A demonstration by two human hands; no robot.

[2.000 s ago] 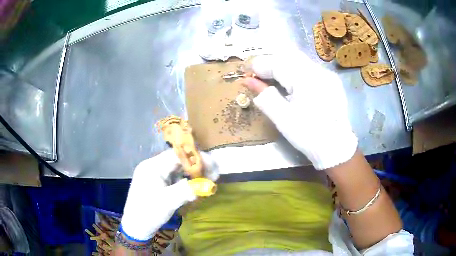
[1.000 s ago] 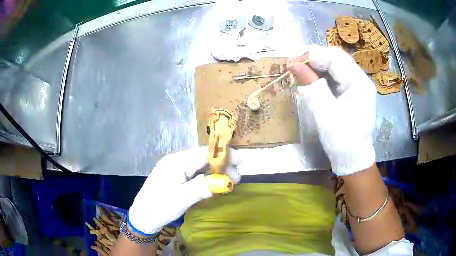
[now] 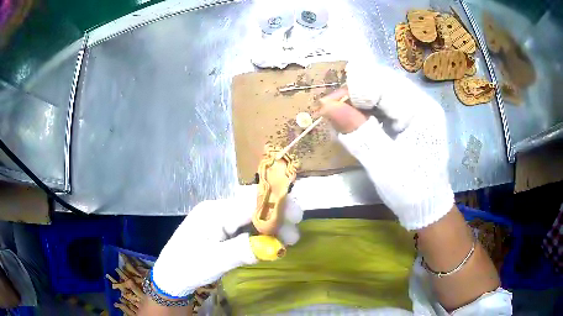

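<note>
My left hand (image 3: 213, 244), in a white glove with a blue cuff edge, holds a tan leg casting (image 3: 275, 188) with its foot underside turned up, showing a long recess. A yellow finger cover (image 3: 267, 247) shows at the thumb. My right hand (image 3: 395, 133), gloved with bare fingertips, pinches a thin light applicator stick (image 3: 302, 137). The stick's tip meets the toe end of the foot. A small whitish glue pot (image 3: 304, 120) sits on the brown cardboard mat (image 3: 253, 105). A thin metallic rod (image 3: 308, 87) lies near the mat's far edge.
Brown sandal soles (image 3: 446, 65) lie in a pile at the right on the metal bench (image 3: 148, 111). A white rag (image 3: 278, 57) and two round translucent items (image 3: 310, 18) are behind the mat. A crate of tan legs (image 3: 126, 287) is at lower left.
My right hand has moved left and the stick has gone from the glue pot to the foot's toe end. The leg in my left hand is slightly lower.
</note>
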